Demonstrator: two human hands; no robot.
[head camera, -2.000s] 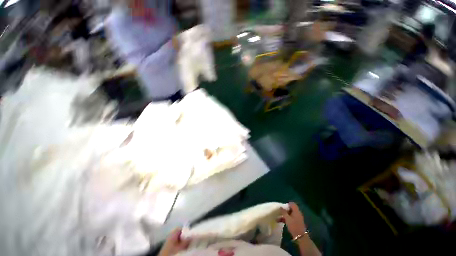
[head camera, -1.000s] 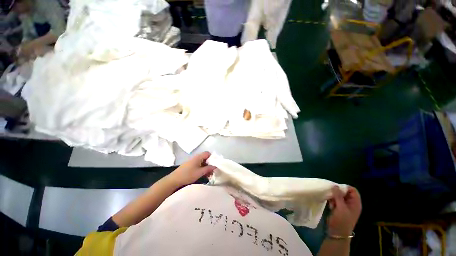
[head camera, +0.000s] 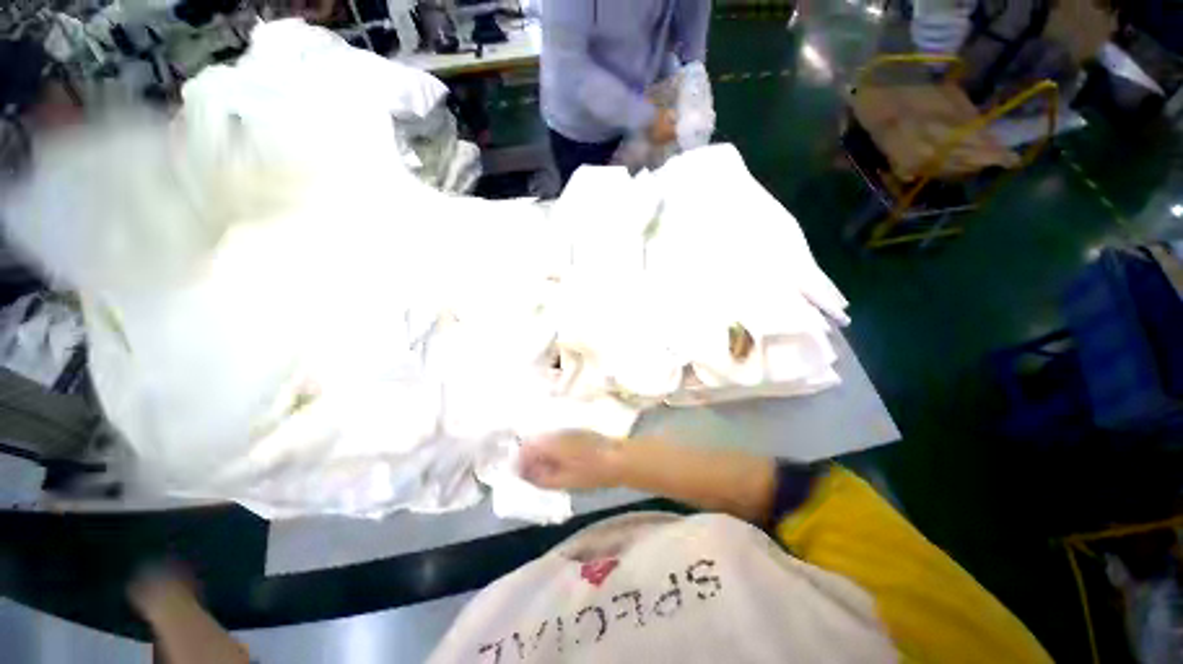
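Observation:
A large loose heap of white garments (head camera: 324, 324) covers much of the pale table (head camera: 778, 428). Flatter layered white cloth (head camera: 727, 247) lies at the table's right end, with a small brown spot on top. My right hand (head camera: 567, 461) reaches across in front of me, its curled fingers closed on white cloth at the heap's front edge. My left hand (head camera: 162, 594) is low at the left, off the table's front edge and blurred; no cloth shows in it, but its fingers are unclear. A blurred white cloth (head camera: 110, 214) shows at the heap's upper left.
A person (head camera: 603, 78) in a pale top stands behind the table, holding something white. A yellow-handled trolley (head camera: 928, 136) with a brown board stands at the back right. Blue crates (head camera: 1116, 337) are at the right. Another yellow frame (head camera: 1077, 584) shows at the lower right.
The narrow white piece is no longer between my hands. My right hand has moved left onto the heap's front edge. My left hand has moved down to the far left.

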